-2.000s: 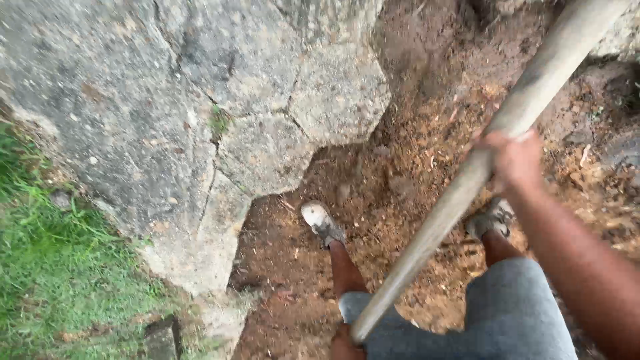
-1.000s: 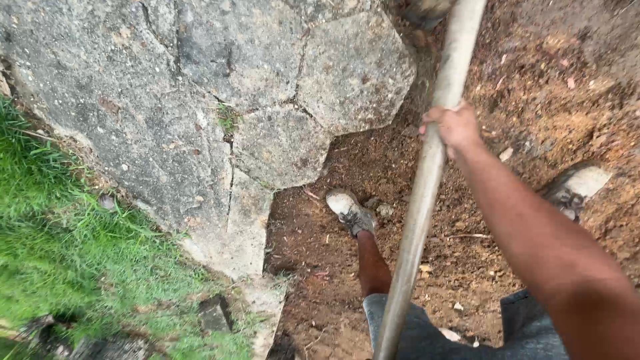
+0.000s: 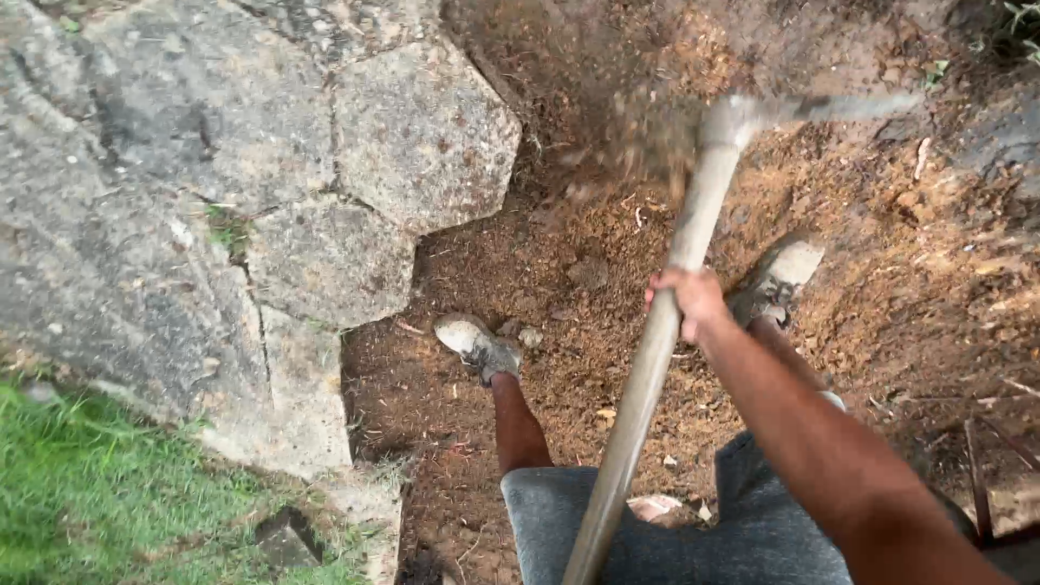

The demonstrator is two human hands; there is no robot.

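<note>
My right hand (image 3: 691, 299) is closed around the wooden handle of a mattock or pickaxe (image 3: 650, 382), about midway along the part in view. The handle runs from the bottom edge up to a metal head (image 3: 727, 122) over the brown soil (image 3: 585, 284). One arm of the head points right; its left part is blurred by motion or loose dirt. My left hand is out of view, below the frame, where the handle's lower end is also hidden. Both my shoes stand on the soil, one on each side of the handle.
Hexagonal stone pavers (image 3: 426, 134) border the soil at the left, their edge close to my left shoe (image 3: 479, 345). Grass (image 3: 122, 496) and a dark stone block (image 3: 288, 538) lie at the lower left. Thin rusty rods or sticks (image 3: 979, 479) stand at the lower right.
The tool's head, outside the earlier frames, is now in view low over the soil. My left hand, seen at the handle's lower end two seconds ago, is out of view. My right hand still grips the handle.
</note>
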